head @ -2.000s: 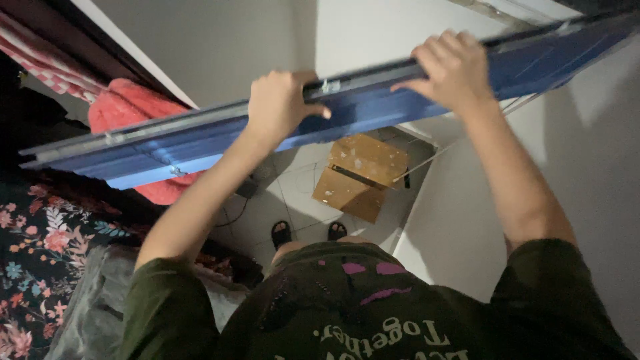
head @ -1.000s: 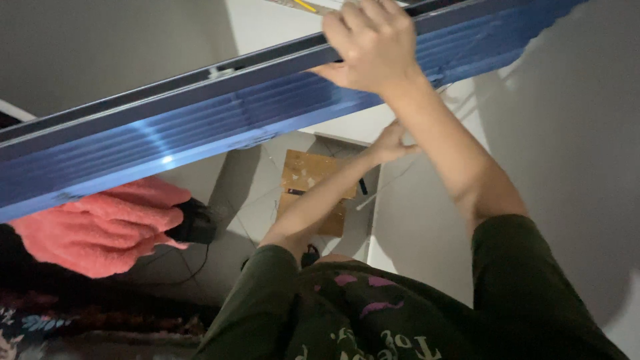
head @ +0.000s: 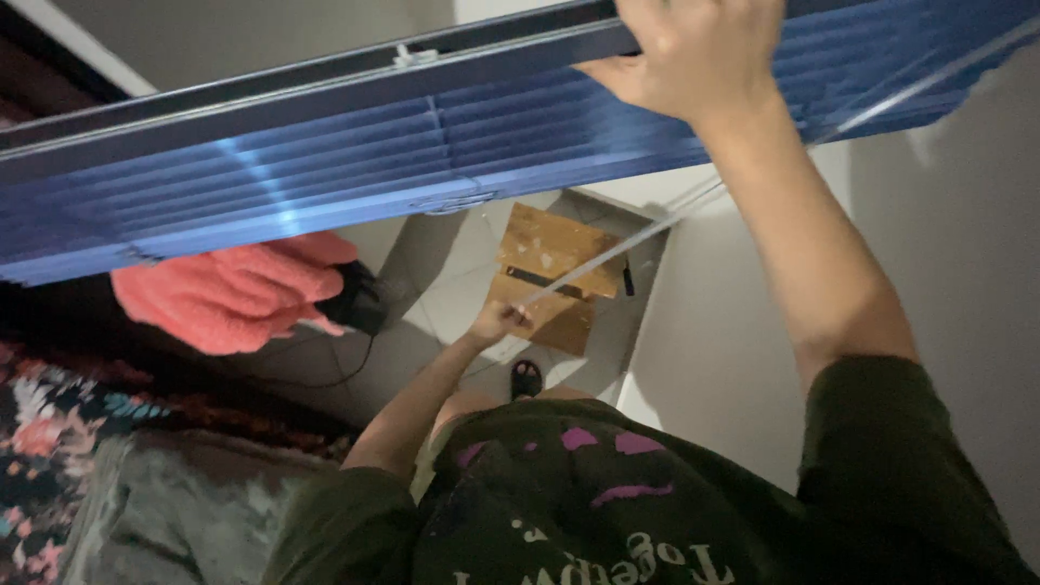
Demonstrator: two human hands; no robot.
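Note:
A blue slatted window blind point(head: 349, 175) with a dark head rail point(head: 504, 53) spans the top of the head view, tilted up to the right. My right hand point(head: 707, 57) grips the head rail from below, thumb on the near side; its fingertips are cut off by the upper edge. Lower down, my left hand point(head: 505, 320) is closed on the end of a pale cord or thin wand point(head: 634, 241), which runs taut up to the right, behind my right forearm, toward the blind's right part. A small white clip point(head: 414, 57) sits on the rail.
Below stands a wooden step stool point(head: 561, 252) on a tiled floor, near my sandalled foot point(head: 526, 379). A coral fluffy cloth point(head: 236, 292) lies over a dark object with a cable at left. Floral fabric point(head: 41, 439) and a grey cushion or blanket point(head: 195, 487) are lower left. A pale wall point(head: 934, 268) rises at right.
Two seconds ago both my hands were on the rail. My left hand has let go of it, moved down, and now draws the cord down to the left. My right hand stays on the rail.

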